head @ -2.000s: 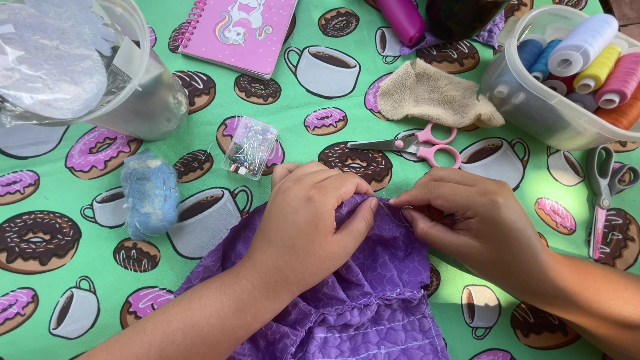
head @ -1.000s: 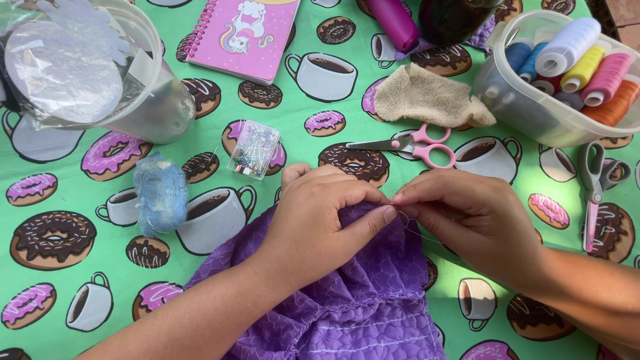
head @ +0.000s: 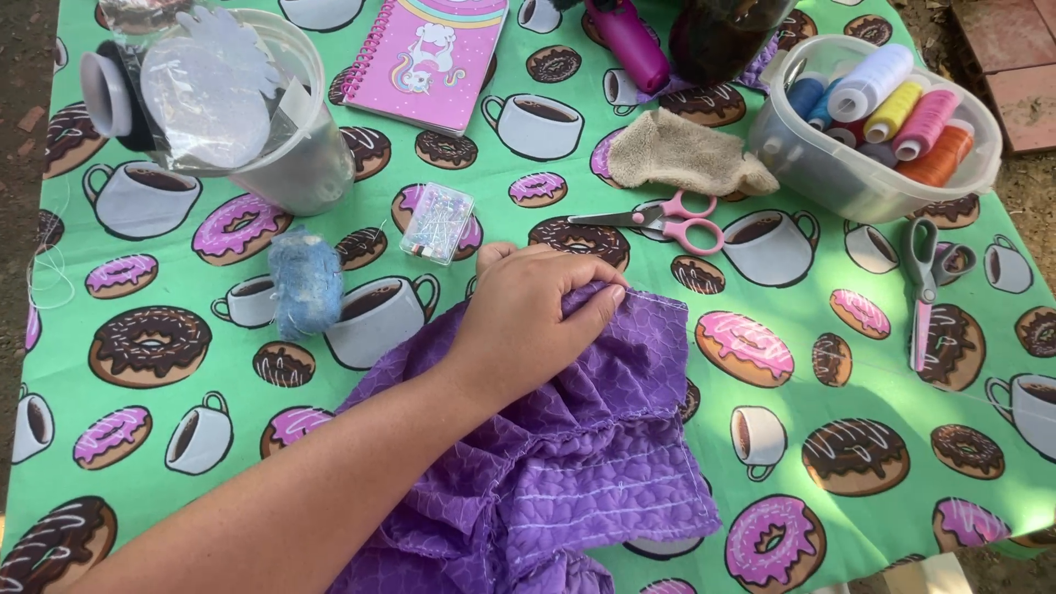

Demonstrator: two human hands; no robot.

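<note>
Purple fabric [head: 610, 412] with rows of pale stitching lies gathered across the lower middle of the table. My left hand [head: 536, 318] pinches its top edge between thumb and forefinger. A thin pale thread [head: 866, 365] runs from near the fabric toward the right edge of the view. My right hand is out of the frame. Pink-handled scissors [head: 681, 223] lie just beyond the fabric, with a small clear box of pins [head: 439, 223] to their left. A blue fuzzy pincushion-like bundle [head: 305, 283] sits left of my left hand.
A tub of thread spools [head: 891, 186] stands at back right, grey-handled scissors [head: 922, 280] in front of it. A beige cloth [head: 685, 157], a magenta bottle-like object [head: 631, 45], a pink spiral notebook [head: 425, 62] and a plastic bucket [head: 309, 157] are farther back.
My right hand, earlier beside my left at the fabric's edge, has left the view. My left hand still pinches the fabric. The view takes in more of the table's right side.
</note>
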